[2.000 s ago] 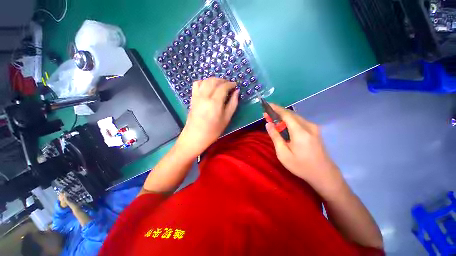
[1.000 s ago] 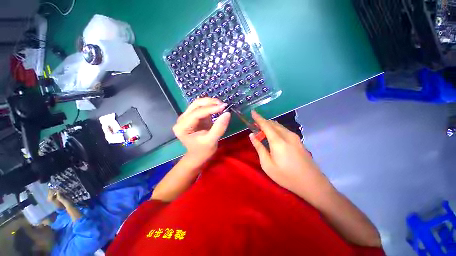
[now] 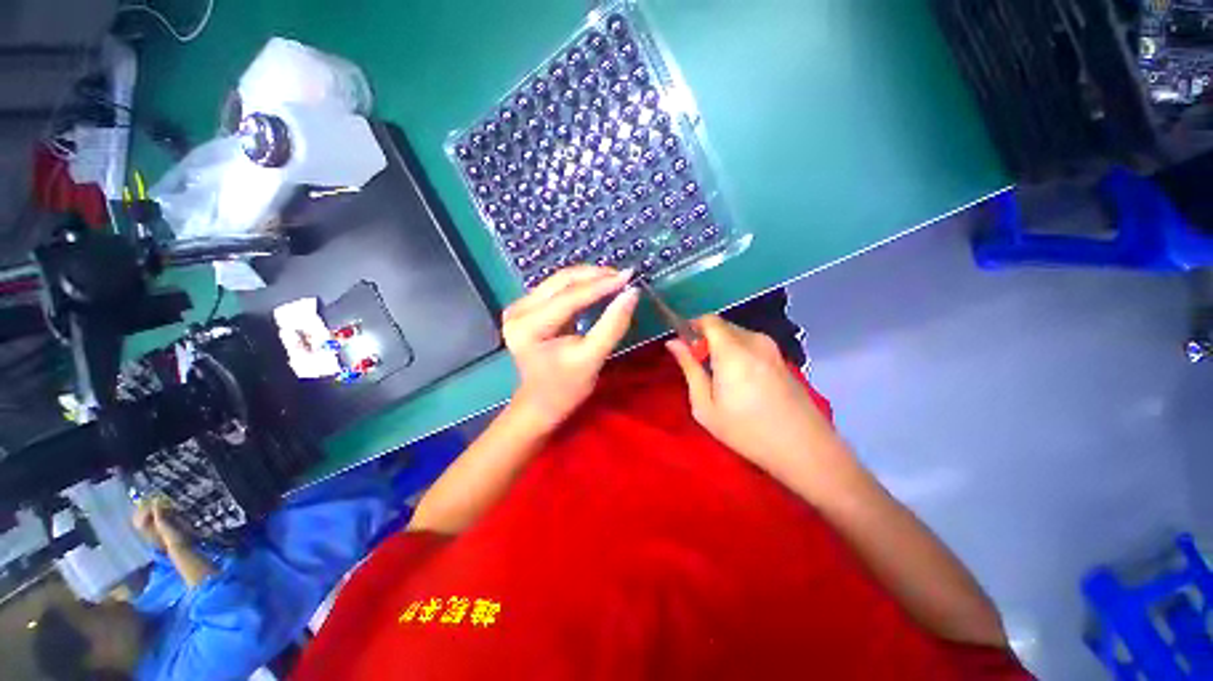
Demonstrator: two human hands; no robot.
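A clear blister tray (image 3: 725, 246) holds a close grid of dark round parts on the green bench. My left hand (image 3: 569, 335) is at the bench's front edge, below the tray, and pinches a tiny dark part, likely a lens, mostly hidden by the fingers. My right hand (image 3: 745, 379) holds the pliers (image 3: 676, 323), red handles mostly inside the palm. The jaws point up and left and reach the left fingertips. Whether the jaws touch the part is too small to tell.
A black mat (image 3: 428, 286) at left bears a lit plate (image 3: 357, 351) under a black microscope arm. A white bottle (image 3: 266, 138) and plastic film lie behind. Black trays (image 3: 1064, 107) are stacked at right, with blue stools (image 3: 1157, 612) beyond the edge. A person in blue (image 3: 286, 565) works at lower left.
My left hand has left the blister tray with a small part and come to the bench edge. My right hand has brought the pliers left, up to the left fingertips.
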